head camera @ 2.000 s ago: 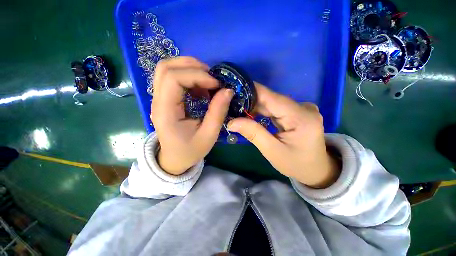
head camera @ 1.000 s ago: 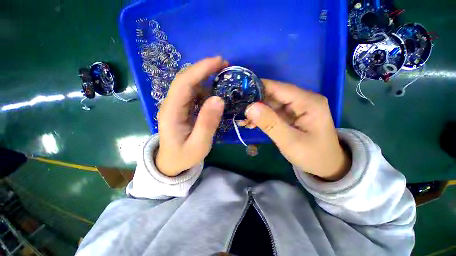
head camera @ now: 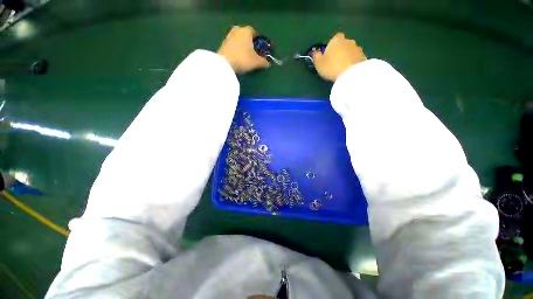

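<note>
My left hand [head camera: 244, 50] is stretched out over the bench beyond the tray and grips a dark round unit [head camera: 262, 45] whose white lead points inward. My right hand [head camera: 338, 57], also beyond the tray, grips another dark round unit [head camera: 316, 51] with a white lead. The fingers partly hide both units. The blue tray [head camera: 310, 140] lies between my forearms. A heap of small silver springs [head camera: 248, 169] fills its left and near side, with a few loose ones at the near right.
The green bench [head camera: 146, 35] spreads around the tray. Dark piled assemblies [head camera: 510, 204] with light-green parts and a pale toothed ring stand at the far right edge. A small dark object [head camera: 40, 66] lies at the far left. A yellow floor line [head camera: 35, 214] shows at lower left.
Both hands have moved from over the tray to the bench beyond it, now apart, each on a unit. Earlier they held one unit together. The view has shifted, showing more bench beyond the tray.
</note>
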